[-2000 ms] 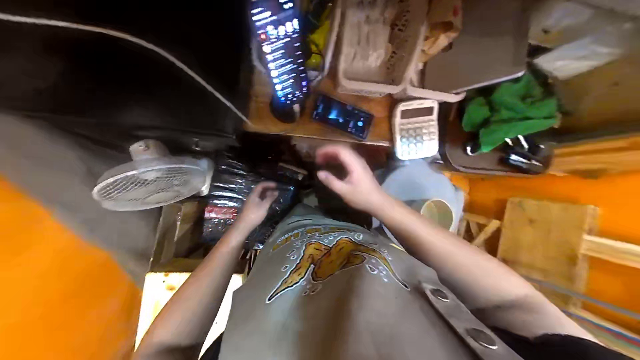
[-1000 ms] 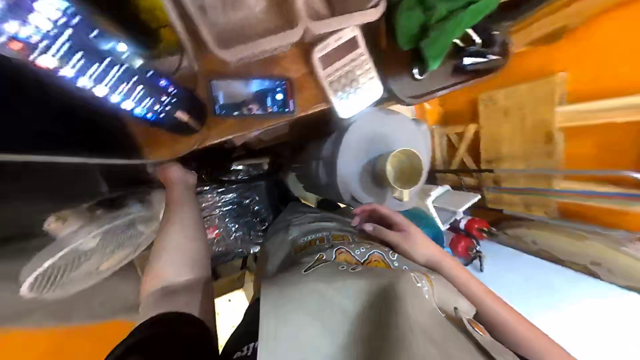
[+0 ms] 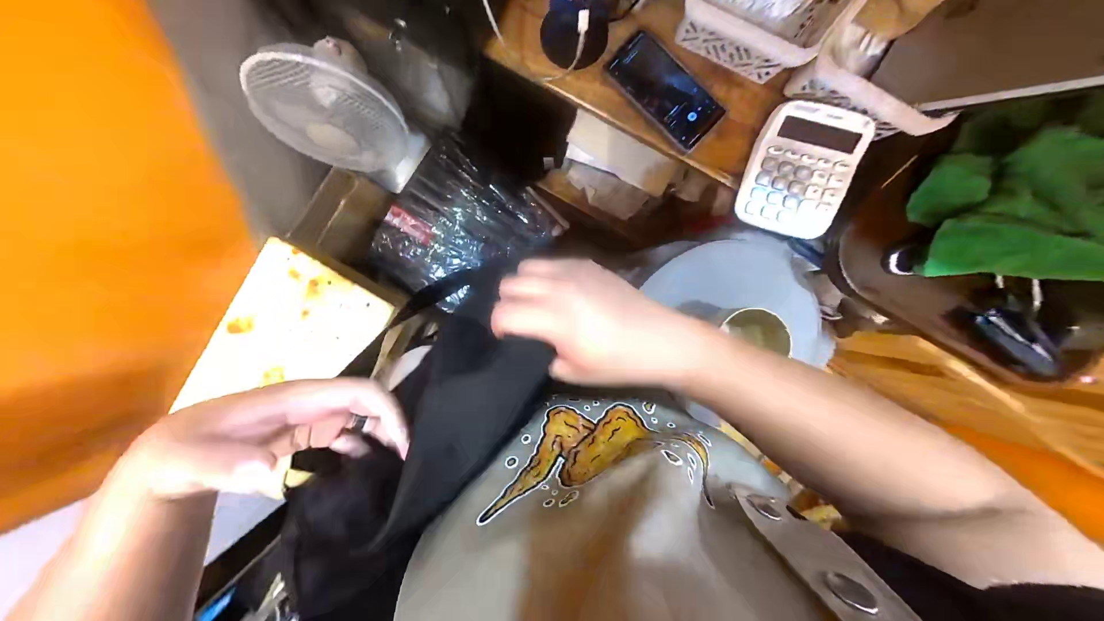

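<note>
A piece of black cloth (image 3: 466,388) lies between my two hands, in front of my grey printed apron (image 3: 604,509). My right hand (image 3: 586,323) has its fingers curled around the cloth's upper part. Lower left, my left hand (image 3: 285,431) wears a ring and bends its fingers at the cloth's other side; whether they grip it is hidden. Beyond the cloth sits a bundle in shiny clear plastic wrap (image 3: 457,224). A large grey roll with a hollow core (image 3: 733,276) stands behind my right forearm.
A white fan (image 3: 323,108) stands upper left, above a stained light board (image 3: 285,319). On the wooden desk (image 3: 535,43) are a smartphone (image 3: 664,90), a white calculator (image 3: 806,168) and a plastic basket (image 3: 733,43). Green cloth (image 3: 1026,207) lies on a dark tray (image 3: 871,276) at right.
Black cloth now shows between my hands. My right hand has moved from beside the apron's top onto it; my left hand has left the desk's edge. The view has turned.
</note>
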